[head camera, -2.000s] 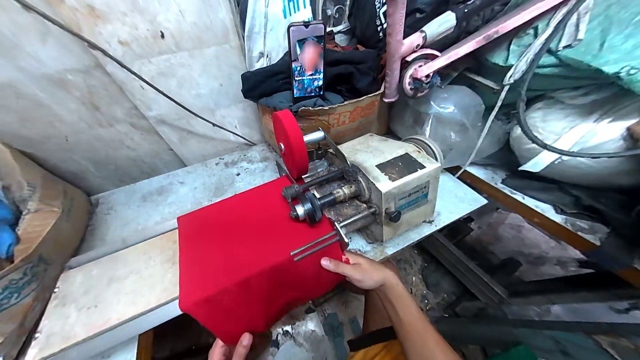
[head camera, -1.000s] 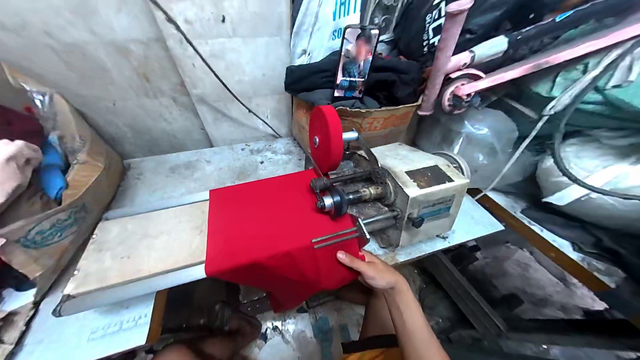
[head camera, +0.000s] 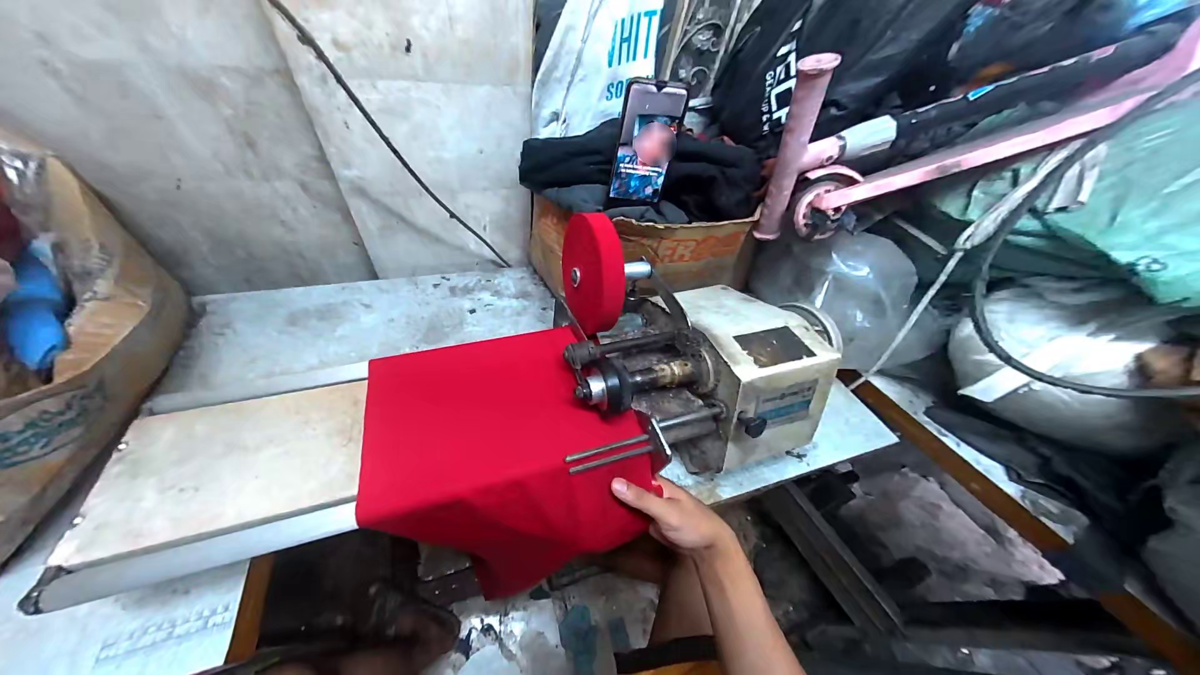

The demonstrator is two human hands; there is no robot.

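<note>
A piece of red fabric [head camera: 469,431] lies over the board and drapes down past its front edge. My right hand [head camera: 680,514] pinches the fabric's right front edge, thumb on top, just below two thin metal guide rods [head camera: 609,455]. Beside it stands a cream-coloured machine [head camera: 773,375] with dark rollers and a metal-tipped shaft [head camera: 609,386] over the cloth's right part. A narrow roll of red fabric [head camera: 592,272] is mounted upright on a spindle behind the shaft. My left hand cannot be made out; dark, blurred shapes lie at the bottom left.
A long pale board [head camera: 225,459] extends left on the worktable [head camera: 375,323]. Cardboard boxes stand at the left [head camera: 103,375] and behind the machine [head camera: 656,253]. A phone [head camera: 647,141] leans on dark cloth. A pink scooter [head camera: 975,155], cables and plastic bags crowd the right.
My left hand, seen at the fabric's lower front edge two seconds ago, is no longer visible there. The front of the fabric now hangs down in folds. My right hand stays on the right edge.
</note>
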